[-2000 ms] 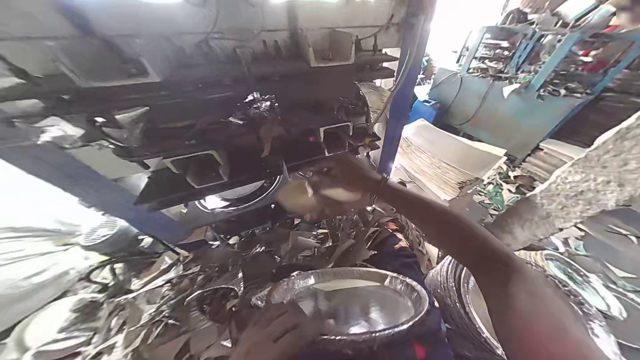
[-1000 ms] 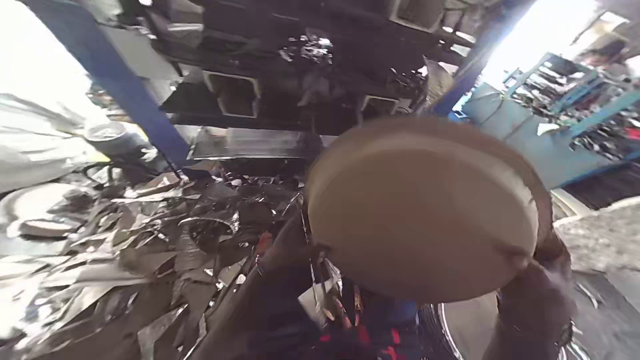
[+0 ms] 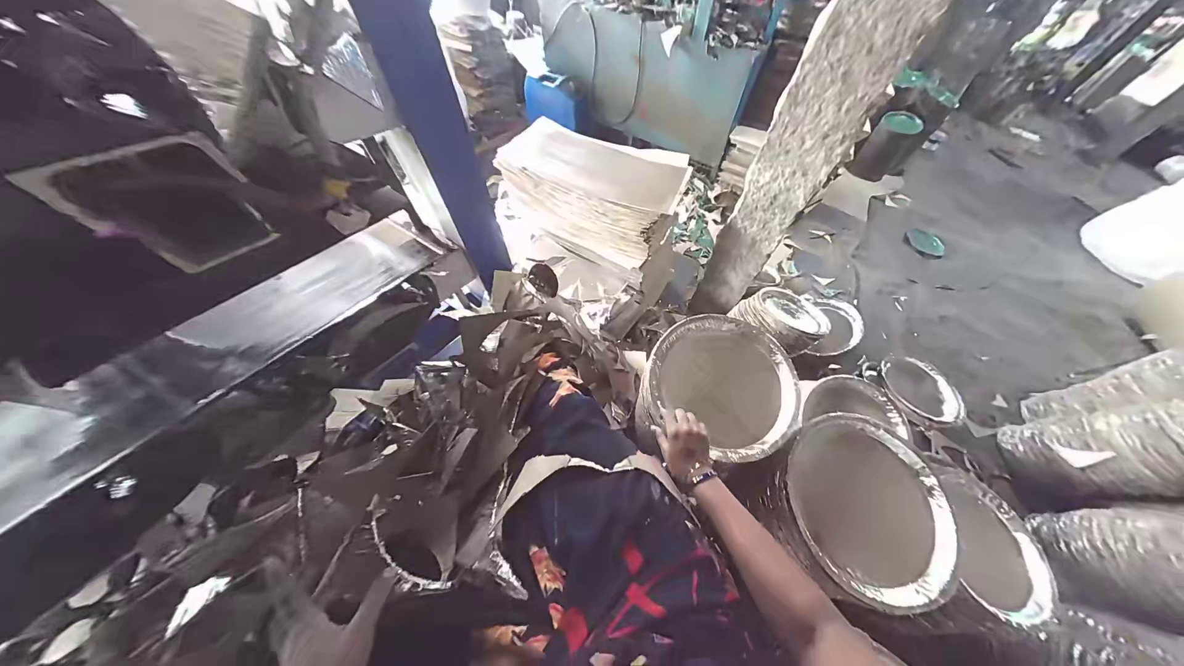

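My right hand [image 3: 684, 444], with a bracelet at the wrist, rests on the near left rim of a stack of round silver-rimmed plates [image 3: 721, 384]; whether its fingers grip the rim I cannot tell. At the lower left, my left hand [image 3: 324, 615] is blurred, its fingers spread over the scraps, and nothing shows in it. A cut-out offcut with a curved edge [image 3: 546, 467] lies across my lap on dark patterned cloth. Right of my right hand stand more stacks of plates [image 3: 869, 509].
A heap of board offcuts [image 3: 407, 462] lies on the left, beside a machine's metal edge [image 3: 305, 296]. A blue post [image 3: 430, 139], a stack of flat sheets [image 3: 592, 176] and a rough pillar [image 3: 795, 157] stand ahead. Bundled plate stacks [image 3: 1101, 444] lie at the far right.
The round plate held up in both hands one second ago is no longer held; my right hand is now at the stack's rim and my left is over the scraps. The view has swung right.
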